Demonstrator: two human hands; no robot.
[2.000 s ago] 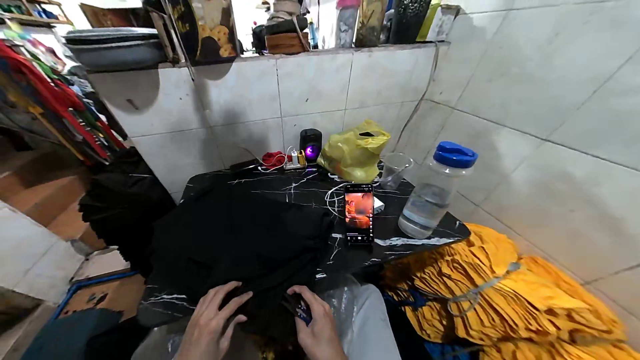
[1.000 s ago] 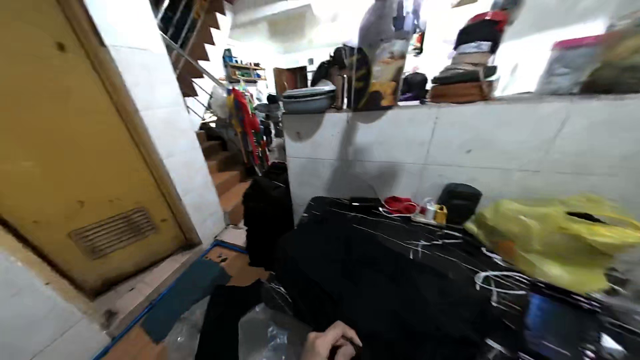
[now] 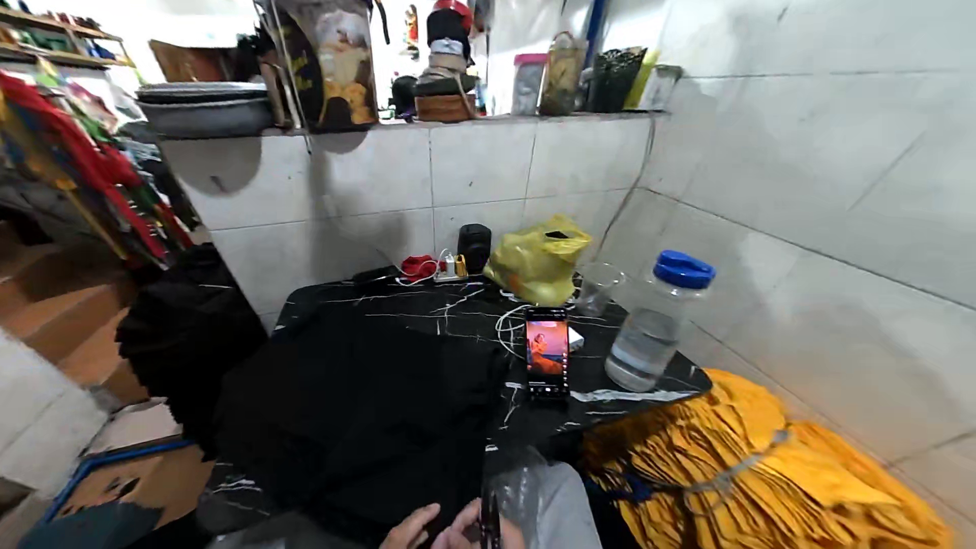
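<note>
Black cloth (image 3: 366, 412) lies spread over the left and near part of a black marble-patterned table (image 3: 618, 408). At the bottom edge of the view, my left hand (image 3: 412, 528) is beside the cloth's near edge, partly cut off; whether it grips the cloth does not show. Just right of it, my right hand (image 3: 480, 530) is around a dark, slim tool (image 3: 490, 518) that stands upright in the view; its kind cannot be told. Clear plastic (image 3: 518, 480) lies beyond the right hand. A lit smartphone (image 3: 547, 352) is propped on the table.
A water bottle with a blue lid (image 3: 648, 335), a clear cup (image 3: 600, 288) and a yellow plastic bag (image 3: 541, 259) stand on the table. A tied bundle of orange cloth (image 3: 732, 457) is at the right. A tiled wall (image 3: 381, 213) closes the back; a black bundle (image 3: 198, 335) is at left.
The view swung left to a door and stairs, then back to the table. Both hands are lower in the view and closer together than two seconds ago.
</note>
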